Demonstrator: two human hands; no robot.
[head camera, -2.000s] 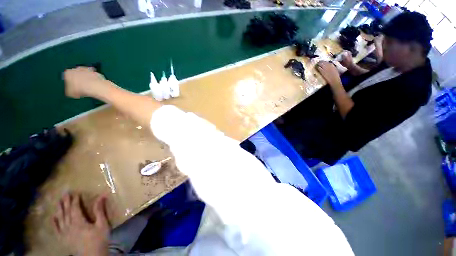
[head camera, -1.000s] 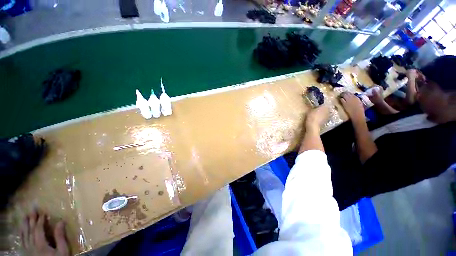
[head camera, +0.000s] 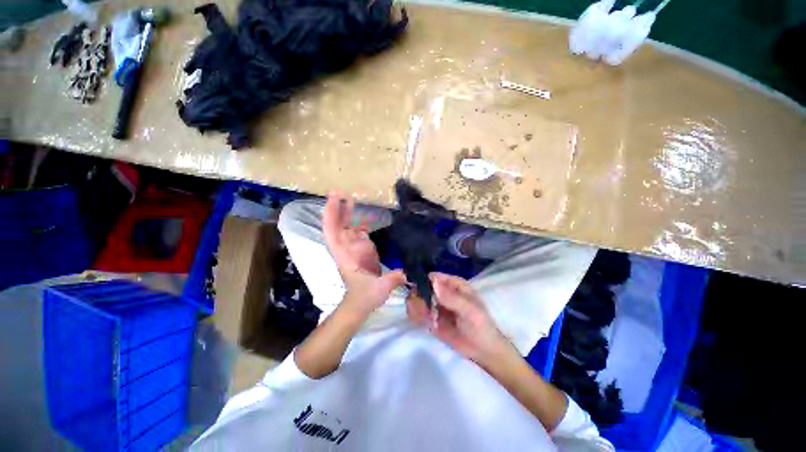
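A limp black workpiece (head camera: 417, 237) hangs over my lap at the bench edge. My left hand (head camera: 358, 256) is at its left side, fingers raised and spread, with the thumb and palm base at the piece's lower part. My right hand (head camera: 455, 316) pinches the lower end of the piece. The small white glue dish (head camera: 478, 169) sits on the wet-spotted work board (head camera: 539, 141) beyond the piece, with a cotton swab (head camera: 508, 173) across it.
The pile of black workpieces (head camera: 283, 62) lies at the upper left. A hammer (head camera: 129, 97) and patterned small parts (head camera: 89, 64) lie far left. Glue bottles (head camera: 612, 32) stand upper right. Below are a blue crate (head camera: 119, 362), a carton (head camera: 243, 282), a red stool (head camera: 152, 231) and a blue tote (head camera: 676, 344).
The view has swung left and down to my lap. My right hand has come back from the coworker's side and my left hand has left the bench; both are now at a black workpiece.
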